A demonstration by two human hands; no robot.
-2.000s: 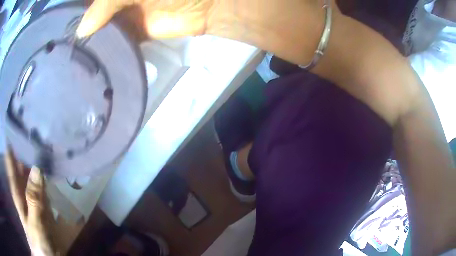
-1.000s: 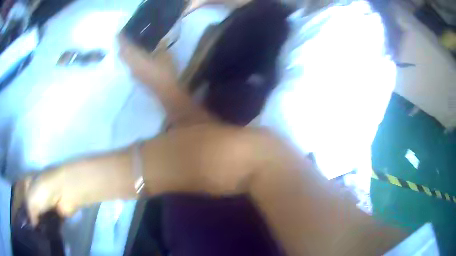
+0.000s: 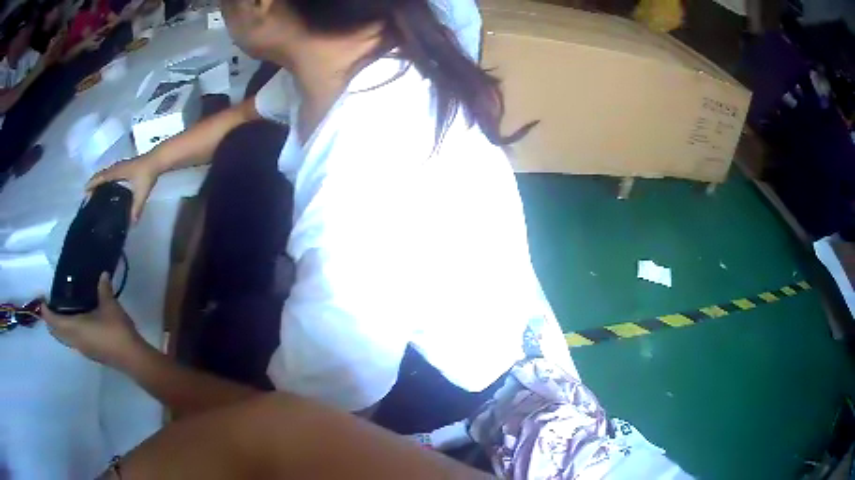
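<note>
My bare forearm crosses the bottom of the picture, with a bracelet near the wrist at the lower left edge. The hand on it is cut off below the edge, and my other hand is out of the picture. A long black rounded unit is at the left, held over the white-covered table between a neighbour's two hands, one at each end. A thin black loop hangs at its right side. A small bundle of coloured wires lies at the left edge.
The neighbour in a white shirt sits close in front. White cartons stand farther up the table, where more people sit. A large brown carton stands on the green floor, beyond yellow-black tape.
The view has swung right and up. The round grey disc held two seconds ago is out of the picture. My braceleted arm is lower and its hand has left the view. The neighbour's black unit now shows fully.
</note>
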